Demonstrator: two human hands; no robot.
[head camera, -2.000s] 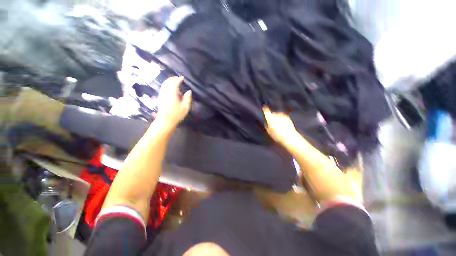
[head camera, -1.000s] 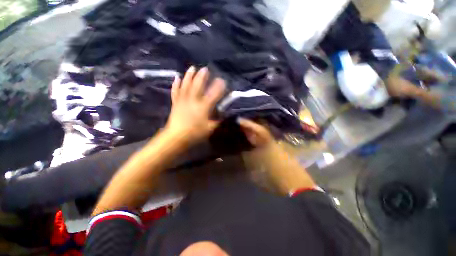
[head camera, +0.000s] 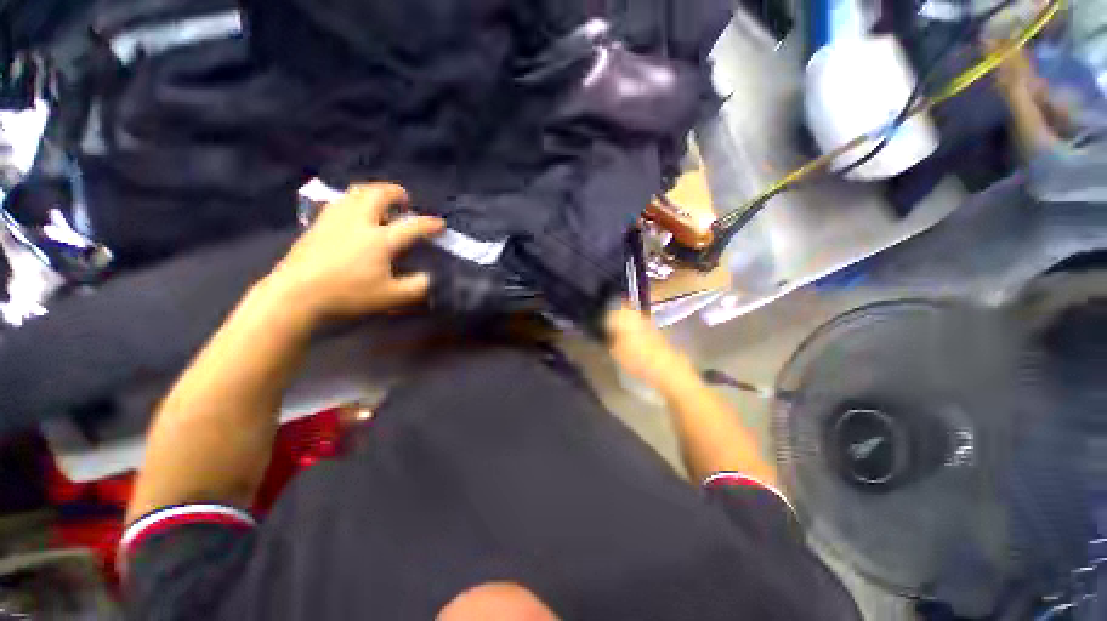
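Note:
A dark garment (head camera: 558, 231) with a white strip lies over the right part of the long dark padded board (head camera: 134, 315). My left hand (head camera: 352, 255) is on the garment at the board, with dark cloth between its thumb and curled fingers. My right hand (head camera: 637, 346) is at the garment's near right edge, slightly blurred, closed on the cloth; its fingertips are partly hidden. The steam iron's orange-brown handle (head camera: 680, 224) shows just right of the garment, over a tan patch; its body is mostly hidden.
A dark garment pile (head camera: 364, 85) lies behind the board. A yellow hose (head camera: 838, 152) and black cable run up right from the iron. A black floor fan (head camera: 898, 449) stands below right. A red basket (head camera: 304, 443) is below left. Another person's arm (head camera: 1026, 103) and a white rounded object (head camera: 868, 109) are upper right.
The view has shifted, bringing the iron and fan into clearer view. My left hand has moved left, off the top of the garment, and my hands are farther apart than one second ago.

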